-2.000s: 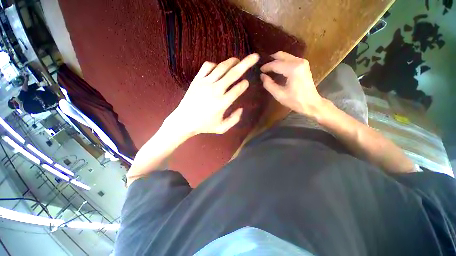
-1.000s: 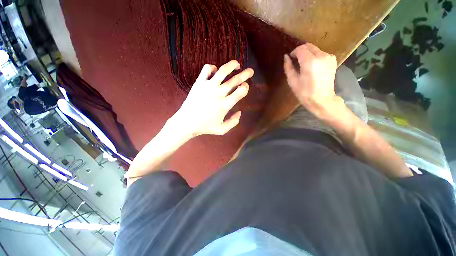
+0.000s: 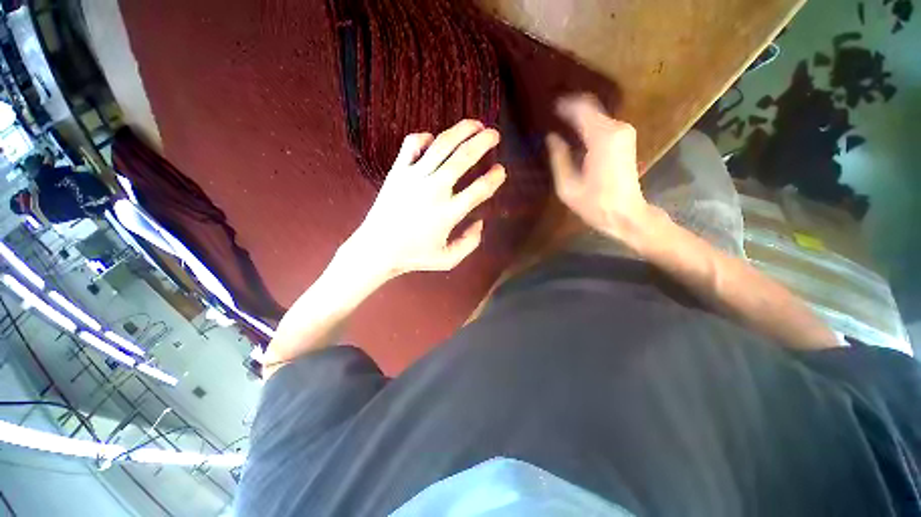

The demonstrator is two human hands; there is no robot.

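A thick dark red bundle of cut pieces [image 3: 419, 81], with many ribbed edges and a dark strip along its left side, lies on a large dark red fabric panel [image 3: 242, 131]. My left hand [image 3: 434, 197] rests spread on the bundle's near end, fingers apart. My right hand [image 3: 596, 167] is blurred, just right of the bundle over dark red cloth. Its thumb and fingers are apart and no cloth shows between them.
The worn wooden table top [image 3: 656, 50] shows at the upper right. Dark scraps [image 3: 808, 121] lie on the green floor beyond its edge. A folded dark red pile [image 3: 187, 202] lies at the left edge. A person [image 3: 63, 192] is far off at the left.
My right hand was at the bundle's edge, moved away right, and is now partly back toward it. My left hand has shifted slightly down and stays on the bundle.
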